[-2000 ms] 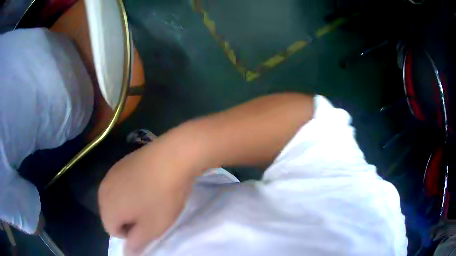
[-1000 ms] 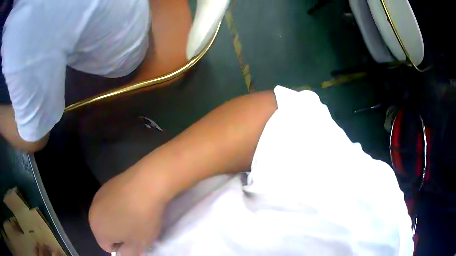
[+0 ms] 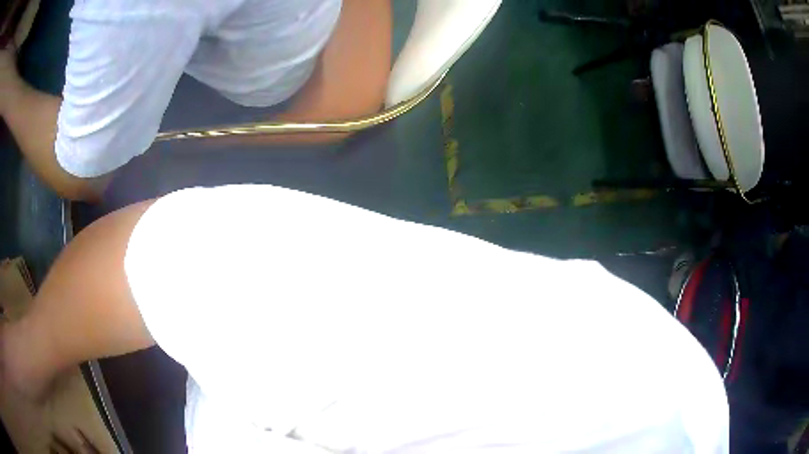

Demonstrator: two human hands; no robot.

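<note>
The view is turned sideways over my right shoulder, and my white sleeve fills the middle. My right forearm reaches to the left edge. My right hand [image 3: 22,368] is blurred, cut off by that edge and over tan cardboard [image 3: 84,403]; its fingers are hidden, so its grip cannot be told. A few fingertips, apparently of my left hand [image 3: 75,439], show dimly on the cardboard at the bottom left; the rest is out of the picture.
A neighbouring person in a white shirt [image 3: 115,97] sits at the upper left on a white chair with a gold rim [image 3: 443,44]. Another white chair [image 3: 723,111] stands at the upper right, a red seat [image 3: 710,306] below it. Yellow tape [image 3: 510,204] marks the green floor.
My right arm has gone from bent low in front of my shirt to reaching left over the cardboard. The view has swung, bringing the table edge, neighbour and second white chair further in.
</note>
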